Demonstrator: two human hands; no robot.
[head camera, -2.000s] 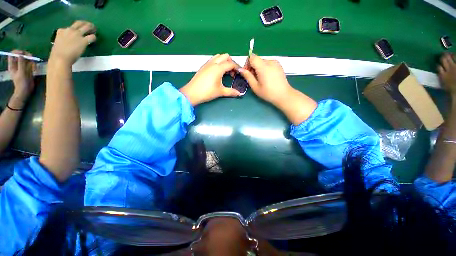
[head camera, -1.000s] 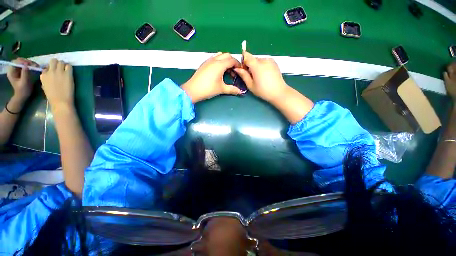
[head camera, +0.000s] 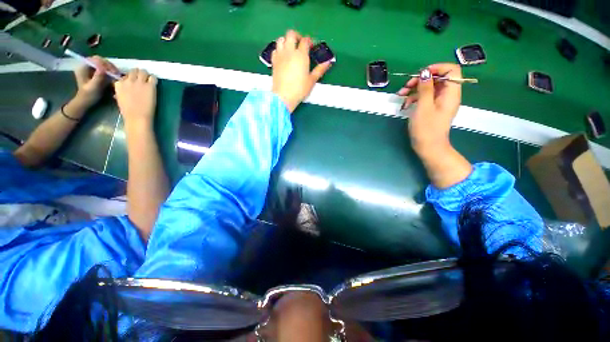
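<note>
My left hand (head camera: 292, 70) reaches over the green conveyor belt (head camera: 231, 48). Its thumb and forefinger are at the edges of a dark square smartwatch body (head camera: 322, 53) with a light rim. A second smartwatch body (head camera: 268, 54) lies at the other side of this hand, partly hidden by the fingers. My right hand (head camera: 435, 103) is over the white rail and belt edge. It holds a thin pointed tool (head camera: 461, 80), roughly level, with the fine tip toward the left. Another smartwatch body (head camera: 377, 73) lies on the belt between my hands, near the tool's tip.
More watch bodies lie on the belt, one at right (head camera: 471, 54). A black phone-like rectangle (head camera: 198, 123) lies on the bench at left. An open cardboard box (head camera: 568, 177) and clear plastic (head camera: 565, 235) are at right. A neighbour's hands hold a white stick (head camera: 90, 61) at left.
My hands have moved apart from the watch body they held together. The left has gone forward over the belt, the right to the right with the tool. The view has shifted.
</note>
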